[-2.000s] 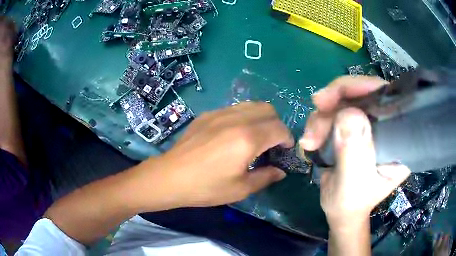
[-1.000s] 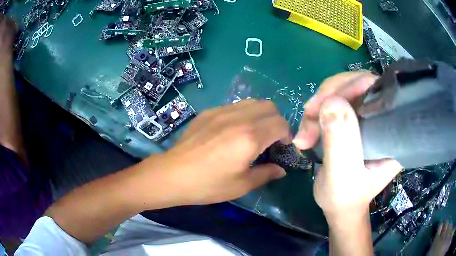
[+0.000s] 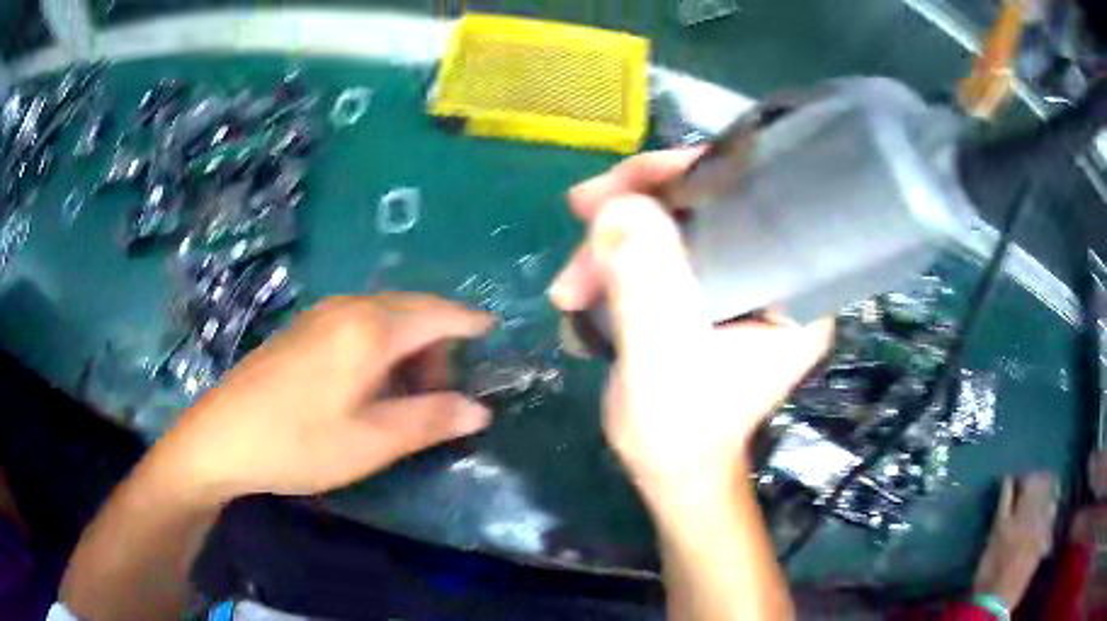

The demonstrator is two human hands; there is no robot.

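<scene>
The frame is blurred. My right hand is closed around a thick grey electric screwdriver, whose nose points down and left. My left hand is on the left, with thumb and fingers apart and nothing visibly gripped. A small dark and silvery board piece lies just right of its fingertips, below the driver nose; whether it touches them I cannot tell. Small pale specks are scattered on the green table above it.
A board pile is on the left, another on the right with a black cable across it. A yellow perforated tray and pale square frame lie beyond. Another person's hand is at lower right.
The view has shifted right, so the table things appear further left. My left fingers have opened and the board piece shows outside them. The driver is still in my right hand.
</scene>
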